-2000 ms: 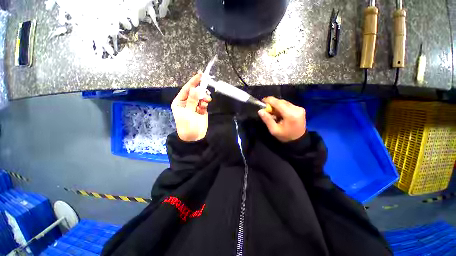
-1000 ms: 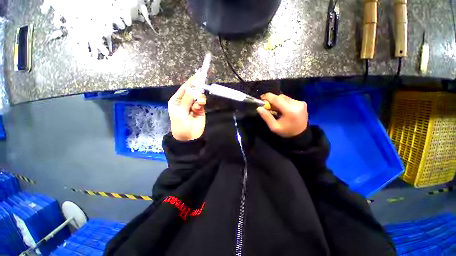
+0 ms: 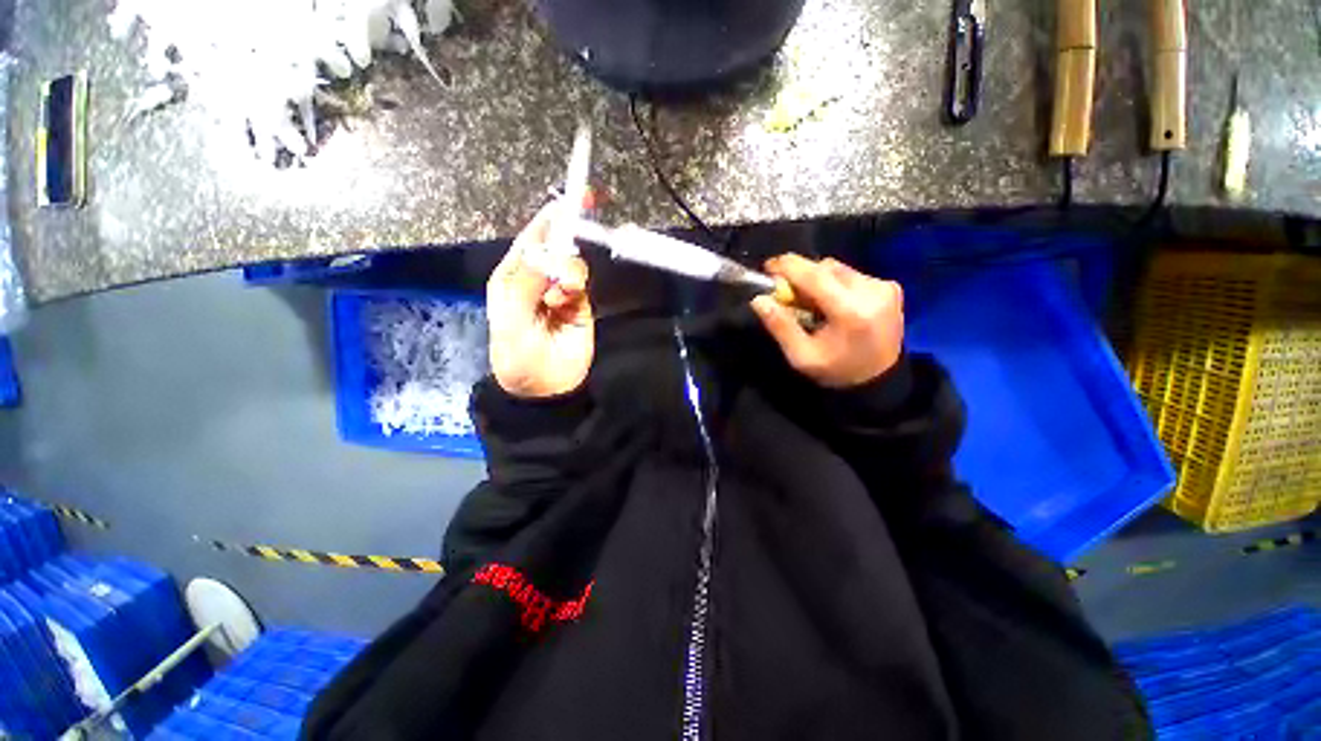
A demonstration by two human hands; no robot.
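Note:
My left hand (image 3: 542,311) holds a slender white moulded plastic part (image 3: 578,177), its thin end pointing up toward the bench. My right hand (image 3: 842,322) is closed around the short yellow handle of a tool (image 3: 659,251) with a long pale shaft. The shaft points left and its tip is at the white part, beside my left fingers; whether it touches cannot be told. Both hands are just off the bench edge, in front of my body. A loose pile of white parts (image 3: 268,65) lies on the bench at upper left.
Speckled grey bench (image 3: 478,159) holds a phone (image 3: 61,141), black drum (image 3: 674,44), black snips (image 3: 965,61), two wooden-handled irons (image 3: 1074,87) and a small pale-handled knife (image 3: 1236,152). Below are a blue bin of white pieces (image 3: 420,362), a blue tub (image 3: 1014,398) and a yellow crate (image 3: 1231,384).
The view has shifted, so the bench items sit slightly higher in the picture. The white part is turned more upright in my left hand. Both hands keep their hold.

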